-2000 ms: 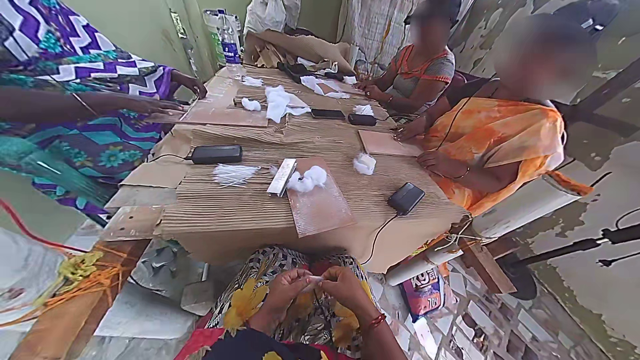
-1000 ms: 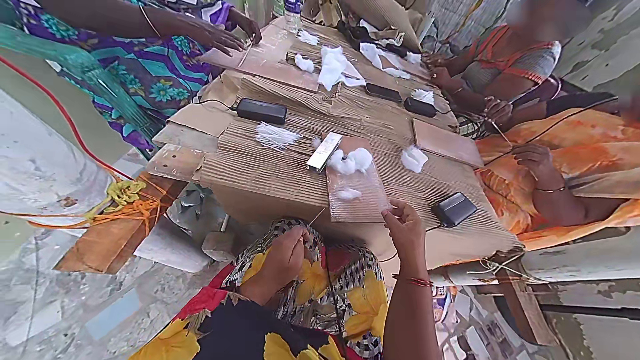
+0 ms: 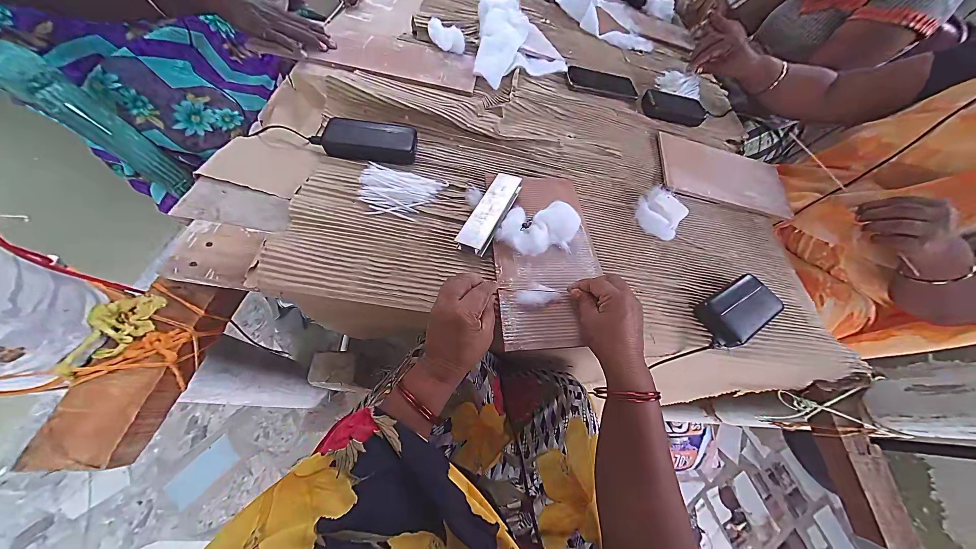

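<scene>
My left hand (image 3: 463, 319) and my right hand (image 3: 608, 311) pinch the two ends of a thin, dark stick or wire (image 3: 534, 290), held level over a small cotton tuft (image 3: 537, 295). Beneath the tuft lies a ribbed brown board (image 3: 543, 324) at the near table edge. Larger cotton wads (image 3: 555, 225) rest on the board's upper part. A silvery metal channel piece (image 3: 489, 213) leans at the board's left edge. Left of it is a pile of thin white cotton wicks (image 3: 396, 189).
Corrugated cardboard (image 3: 343, 259) covers the table. Black corded boxes (image 3: 369, 141) (image 3: 738, 309) sit left and right. Another cotton piece (image 3: 661, 213) and a brown board (image 3: 720, 174) lie to the right. Co-workers' hands (image 3: 278, 27) (image 3: 724, 49) are at the far left and right.
My hands have moved from my lap, where they were together, up to the board. They are now spread at either side of it, with the thin stick or wire between them.
</scene>
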